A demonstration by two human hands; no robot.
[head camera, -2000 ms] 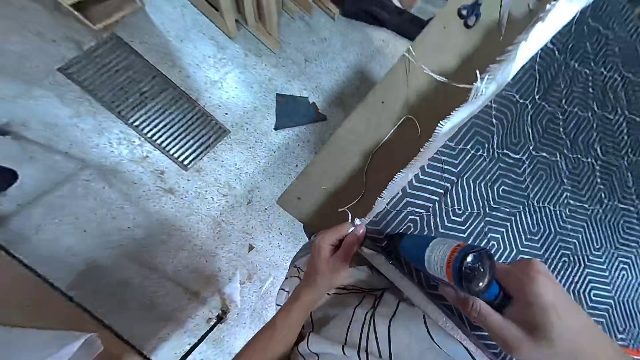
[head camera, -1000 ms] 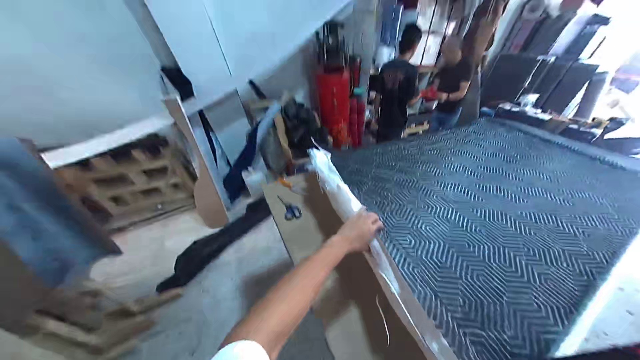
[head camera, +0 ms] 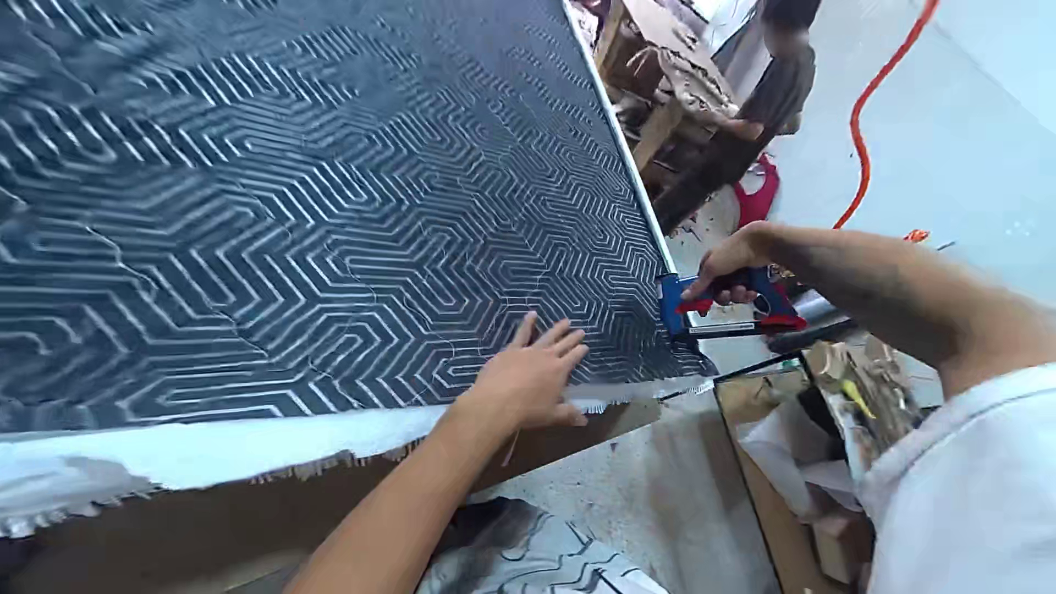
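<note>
A dark fabric with a pale geometric line pattern [head camera: 396,206] covers a large flat piece, its frayed white edge [head camera: 247,450] hanging along the near side. My left hand [head camera: 528,375] lies on the fabric close to that edge, fingers spread, holding nothing. In my right hand [head camera: 734,272] is a blue and red pneumatic staple gun [head camera: 672,305]. Its nose is at the right edge of the fabric, near the corner. Whether it touches the edge is hard to tell.
An orange-red air hose [head camera: 860,124] runs over the pale floor at upper right. Wooden frame pieces [head camera: 660,124] stand beyond the right edge. A box with scraps [head camera: 755,396] is at lower right. Brown board [head camera: 190,528] shows below the frayed edge.
The view has swung widely to the fabric's corner. A second ago one hand gripped the white edge; now my left hand lies spread on the fabric and the staple gun is at the right edge.
</note>
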